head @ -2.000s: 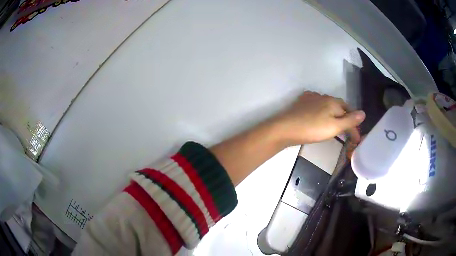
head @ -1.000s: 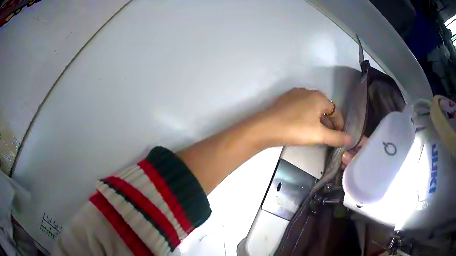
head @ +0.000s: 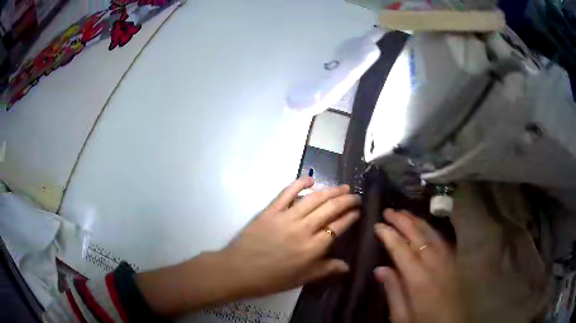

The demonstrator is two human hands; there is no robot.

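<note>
The dark brown garment panel (head: pixel 369 246) runs as a long strip under the white sewing machine head (head: pixel 436 107). My left hand (head: pixel 294 243) lies palm down, fingers spread, across the panel's left edge and the machine bed. My right hand (head: pixel 417 271) rests palm down on the panel's right side, fingers slightly apart. Both hands are just in front of the needle area (head: pixel 369 170), which is blurred. The shiny slide plate (head: pixel 323 165) shows beyond my left fingertips. Neither hand visibly pinches the cloth.
The glowing lamp (head: pixel 335 72) overhangs the table behind the slide plate. Beige-taupe cloth (head: pixel 499 252) hangs at the right. A red floral decoration (head: pixel 57 57) is at the upper left, pale cloth (head: pixel 28 227) at the left edge. A printed ruler (head: pixel 246 313) runs along the front edge.
The view has swung right. My left hand has moved from behind the lamp to the front of the needle and opened flat. My right hand now shows fully. The brown panel lies straighter.
</note>
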